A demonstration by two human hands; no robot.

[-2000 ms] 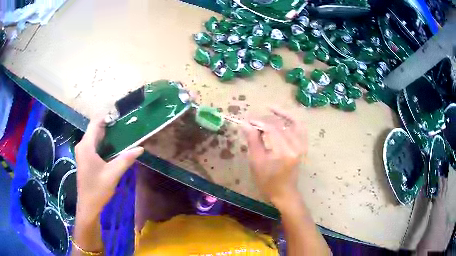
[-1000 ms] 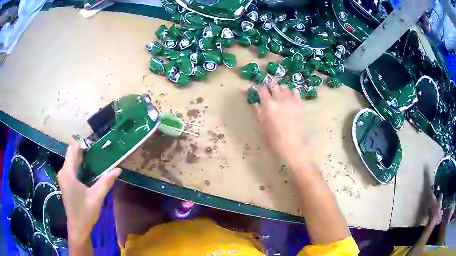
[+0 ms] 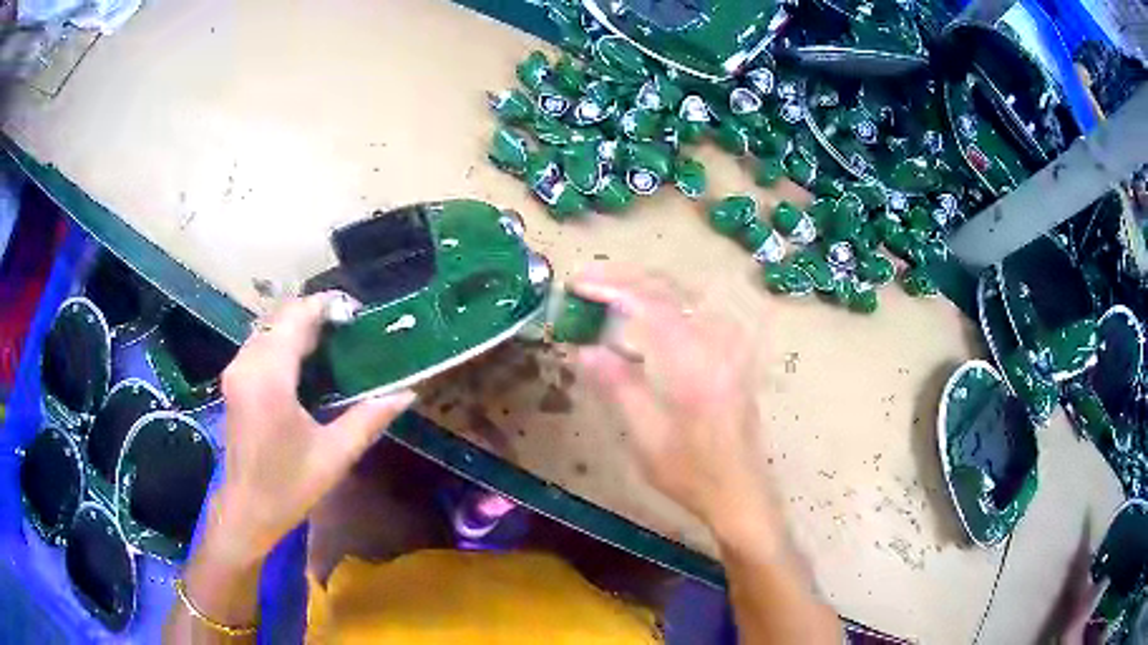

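Note:
My left hand (image 3: pixel 296 410) grips the rear end of a glossy dark green car body shell (image 3: pixel 441 321) with a black opening and pale rim, held tilted over the table's near edge. My right hand (image 3: pixel 674 391), blurred, holds a small green part (image 3: pixel 580 319) between thumb and fingers, close to the shell's front end. Whether they touch cannot be told. The pale green cup is mostly hidden behind the shell and the small part. A loose heap of small green parts (image 3: pixel 642 164) with silver spots lies at the far side.
Stained tan board (image 3: pixel 856 416) covers the bench. More shells lie at the right (image 3: pixel 988 454) and far side. A grey post (image 3: pixel 1057 189) stands at the right. A blue crate (image 3: pixel 38 554) with shells is at my left. A hand with another shell shows at the right edge.
My right hand has come back from the heap with a small green part, up to the shell's front end. The stick it held two seconds ago is out of it. My left hand keeps the shell.

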